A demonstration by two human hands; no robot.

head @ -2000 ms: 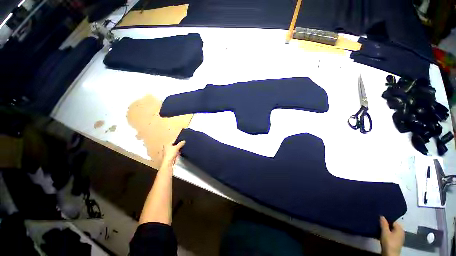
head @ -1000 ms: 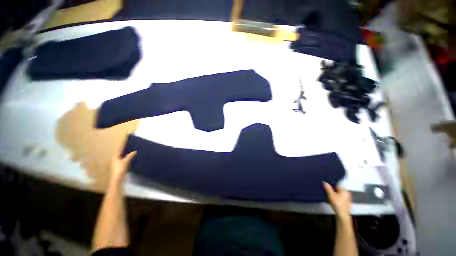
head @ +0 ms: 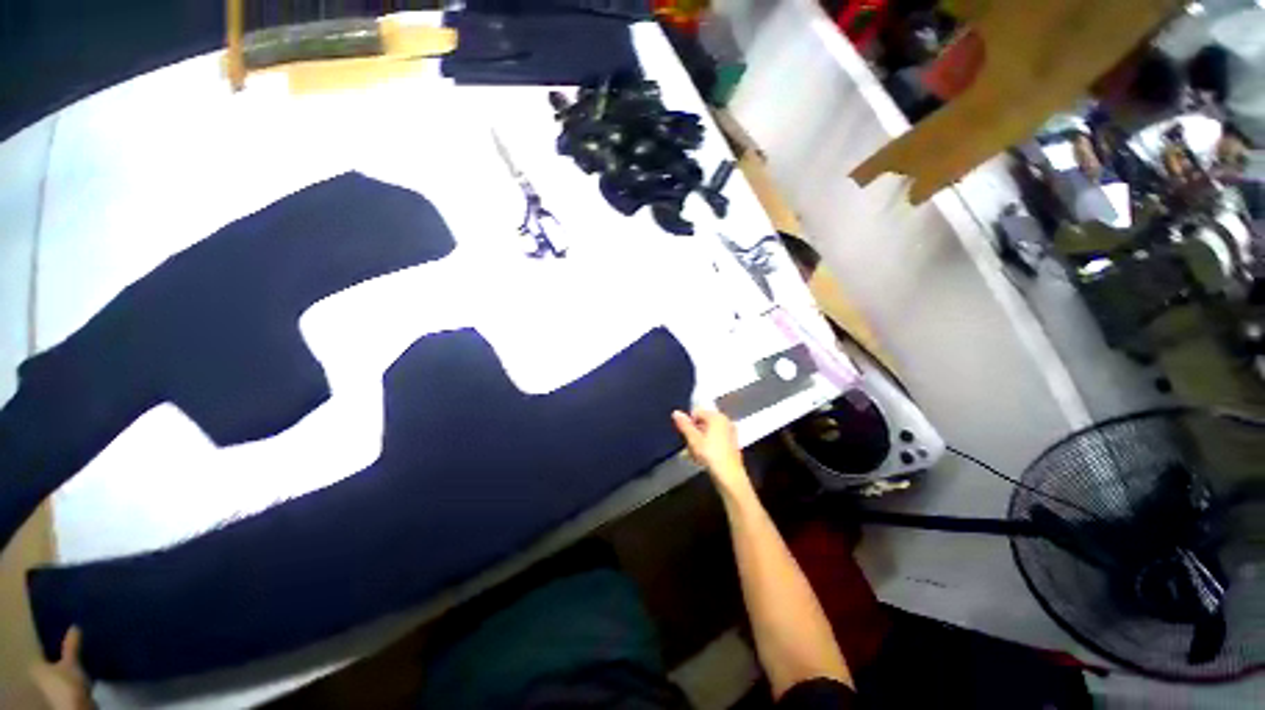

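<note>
The near stack of dark cut panels (head: 416,486) lies along the table's front edge, its tab pointing away from me. My left hand (head: 63,673), cut off by the lower left edge of the picture, is at the stack's left end with fingertips on the cloth. My right hand (head: 705,433) grips the stack's right end at the corner. The far stack of cut panels (head: 236,298) lies beyond it, tab pointing toward me, its left end cut off by the picture's edge.
Shears (head: 533,208) and a shiny black heap (head: 638,150) lie on the white table (head: 416,132). A mottled bar (head: 305,45) and dark pieces (head: 541,49) are at the back. A grey plate (head: 770,386) is at the right corner. A black fan (head: 1131,541) stands right.
The view has swung right, bringing the fan and hanging card patterns into sight; the folded bundle has left the picture. Both hands remain at the near stack's ends.
</note>
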